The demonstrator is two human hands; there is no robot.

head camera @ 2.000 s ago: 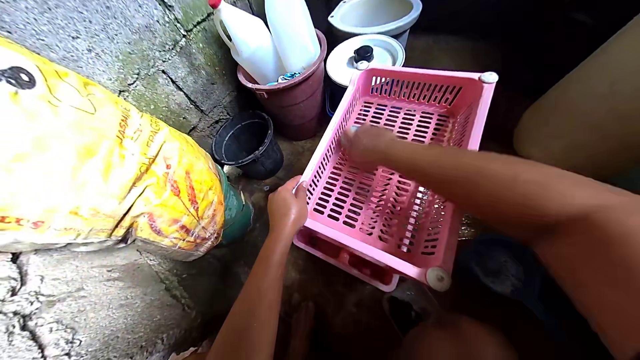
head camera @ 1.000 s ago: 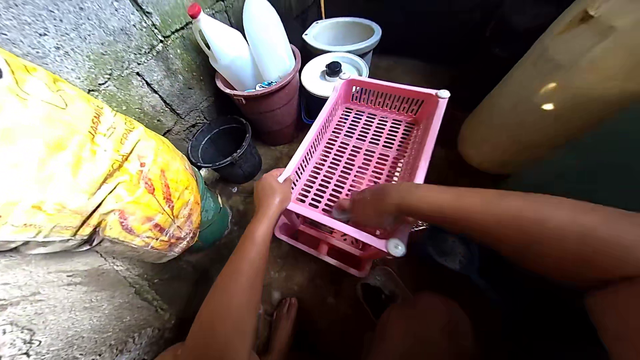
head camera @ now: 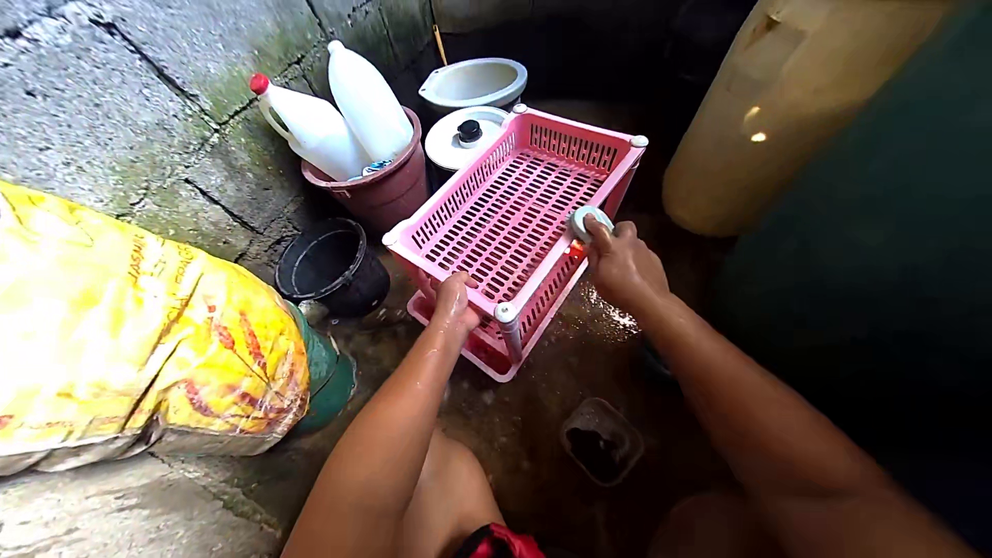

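A pink plastic rack point(head camera: 508, 209) with slotted basket tiers stands tilted on the wet floor, its upper basket facing me. My left hand point(head camera: 456, 304) grips the near rim of that basket, close to its front corner. In my right hand point(head camera: 624, 260) is a pale round scrubber or brush point(head camera: 590, 223), pressed against the outer right rim. Below my hands a small clear plastic tub point(head camera: 602, 442) with something dark in it rests on the floor.
Left of the rack are a black bucket point(head camera: 329, 267), a maroon bucket point(head camera: 380, 194) with white jugs, and a lidded pot point(head camera: 465, 139). A yellow sack point(head camera: 147, 325) lies along the block wall. A large beige container point(head camera: 767, 116) stands at the right.
My right hand has moved from inside the upper basket to its right rim. My left hand has shifted from the basket's left side to its near edge. The rack has turned somewhat.
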